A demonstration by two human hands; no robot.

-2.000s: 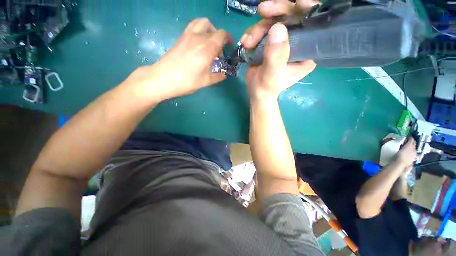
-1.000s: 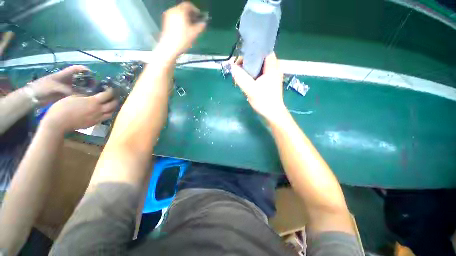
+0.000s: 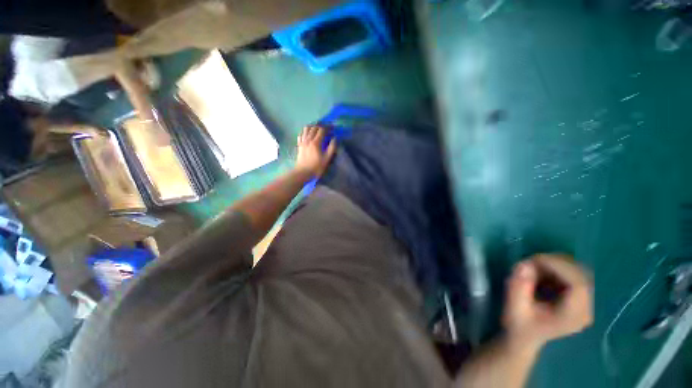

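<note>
My left hand (image 3: pixel 312 151) is down beside my hip, its fingers closed on the edge of a blue stool (image 3: pixel 347 114) that shows around my dark trousers. My right hand (image 3: pixel 552 297) is blurred above the green bench (image 3: pixel 501 174) at the lower right. Its fingers curl around a dark gap, and I cannot tell whether anything is in it. Small pale specks (image 3: pixel 565 163) lie scattered on the bench. The power driver is not in view.
Another blue stool (image 3: pixel 334 36) stands at the top. Tan panels with dark rims (image 3: pixel 155 155), a white sheet-like stack (image 3: pixel 228 114) and another person's arm (image 3: pixel 135 87) are at left. A thin white wire (image 3: pixel 622 311) and dark parts (image 3: pixel 674 299) lie at right.
The view has swung left and down. My left hand has left the bench's far side and come down to the stool. My right hand no longer shows the grey driver.
</note>
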